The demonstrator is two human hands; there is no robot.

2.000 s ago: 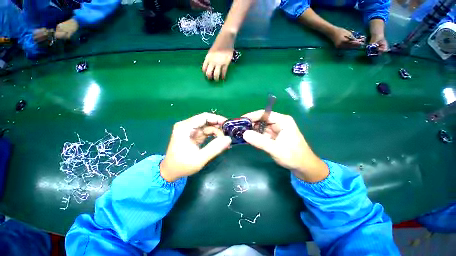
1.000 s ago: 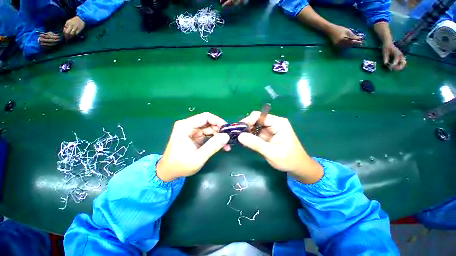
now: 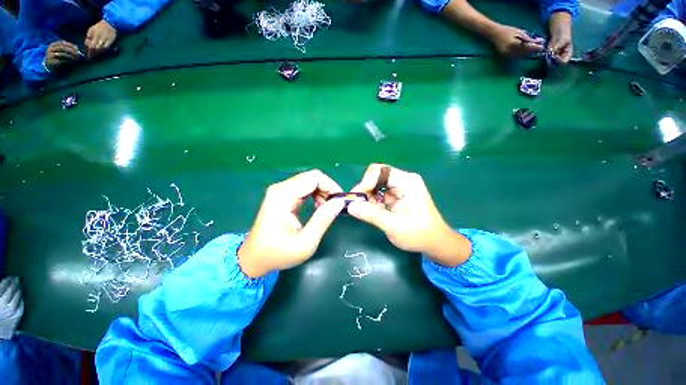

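A small dark camera unit (image 3: 349, 197) is held edge-on between both hands, at the middle of the view. My left hand (image 3: 289, 222) grips its left end with thumb and fingers. My right hand (image 3: 410, 210) grips its right end. Brown tweezers (image 3: 384, 177) show as a short piece between the right fingers; the rest is hidden. A few loose white wires (image 3: 358, 265) lie on the green surface below the hands. A large tangle of white wires (image 3: 135, 237) lies to the left, beside my left sleeve.
Part-built units (image 3: 390, 91) and a clear film piece (image 3: 374, 130) lie on the green belt (image 3: 226, 113). A second wire pile (image 3: 293, 21) lies across the table. People's hands (image 3: 523, 41) work at the far side. A gloved hand (image 3: 10, 307) is at the left edge. A small fan (image 3: 666, 45) stands upper right.
The dark unit has turned from showing its round face to edge-on in my hands. The belt's units and film piece have moved left. The hand reaching over the belt has gone. A gloved hand has appeared at left.
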